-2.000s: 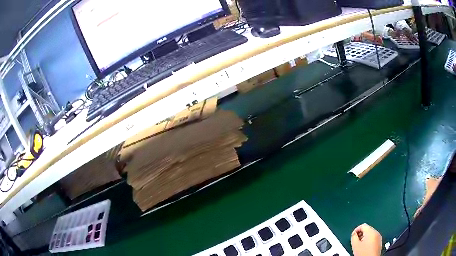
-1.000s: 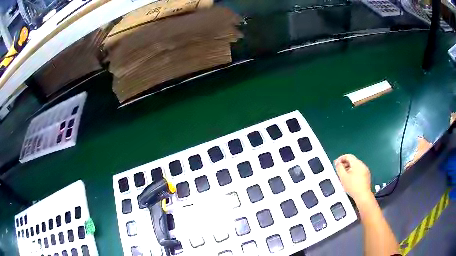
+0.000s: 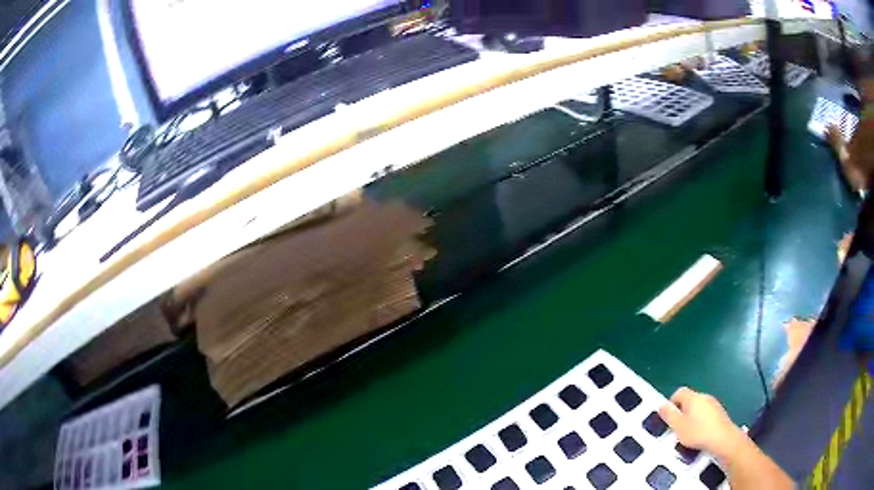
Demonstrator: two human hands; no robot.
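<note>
The white slotted tray (image 3: pixel 559 429) lies at the bottom centre, its lower part cut off by the frame. Small dark rounded units (image 3: pixel 543 415) sit in its pockets. My right hand (image 3: pixel 701 421) is at the tray's right edge, with its fingertips over the outermost units. The view is blurred, and I cannot tell whether the fingers hold a unit or the edge, or only touch. My left hand is not in view.
A pale strip (image 3: pixel 682 288) lies on the green mat (image 3: pixel 537 330). Brown cardboard sheets (image 3: pixel 311 297) are stacked under the shelf holding the keyboard (image 3: pixel 316 105) and monitor (image 3: pixel 259 33). A tray with reddish units (image 3: pixel 110 435) is at left. Another person's hand (image 3: pixel 843 158) is at far right.
The view has dipped to the tray and risen again to the shelf and monitor. My right hand has moved from beside the tray onto its right edge. The scanner seen earlier is out of view.
</note>
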